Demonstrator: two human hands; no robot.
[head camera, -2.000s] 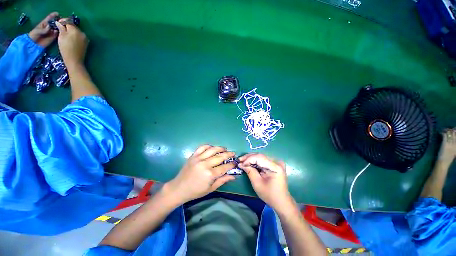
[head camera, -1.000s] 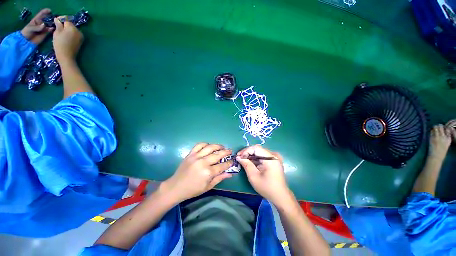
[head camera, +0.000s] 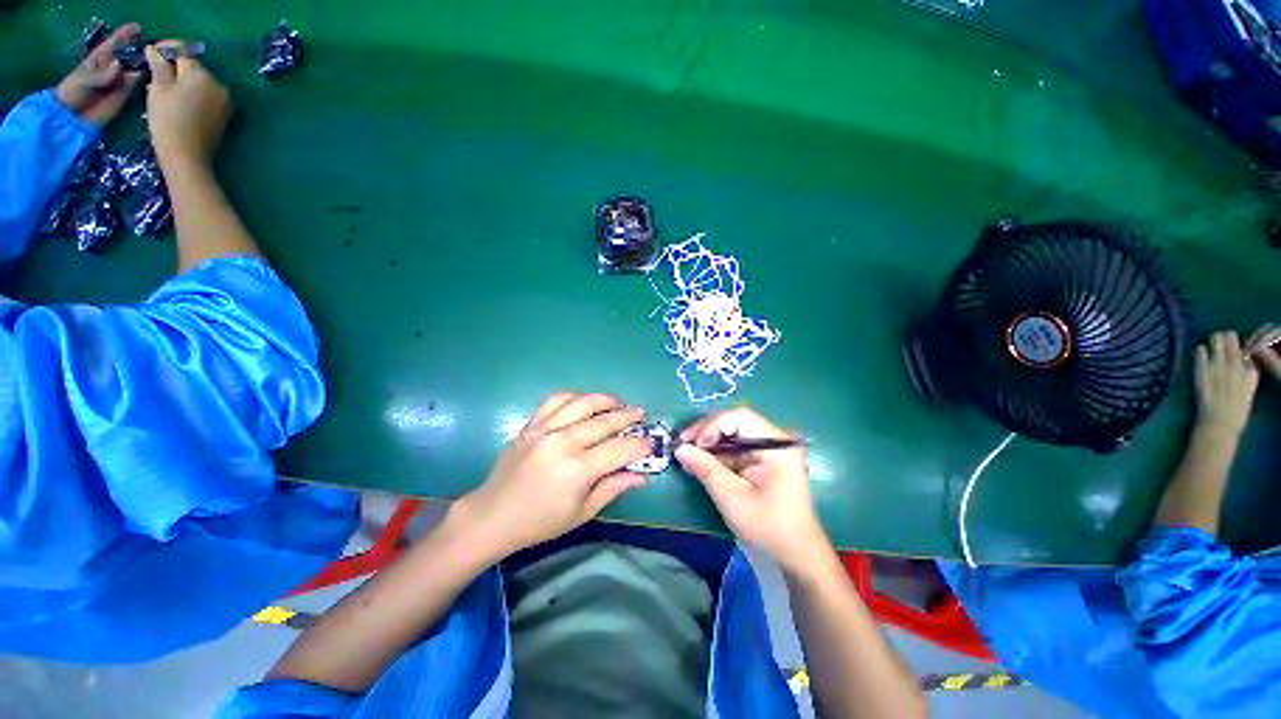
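My left hand (head camera: 565, 471) holds a small dark housing (head camera: 652, 447) with pale, silvery detail near the bench's front edge; its fingers cover part of it. My right hand (head camera: 747, 478) holds slim dark tweezers or a pick (head camera: 759, 444) like a pen, its inner end at the housing's right side. Whether the tip touches is too small to tell. A second black housing (head camera: 625, 233) lies on the green bench (head camera: 478, 281) beyond my hands. A tangled heap of thin white rings or cords (head camera: 714, 326) lies beside it, to its lower right.
A black desk fan (head camera: 1047, 337) stands at right, its white cable (head camera: 972, 495) running to the bench edge. A neighbour's hands (head camera: 183, 106) work at upper left near a cluster of dark units (head camera: 120, 197). Another person's hand (head camera: 1226, 382) is at far right. A blue crate (head camera: 1229, 70) sits far right.
The tool in my right hand now shows more fully and points sideways. The view has shifted slightly. At upper left, one dark unit now lies apart from the neighbour's hands.
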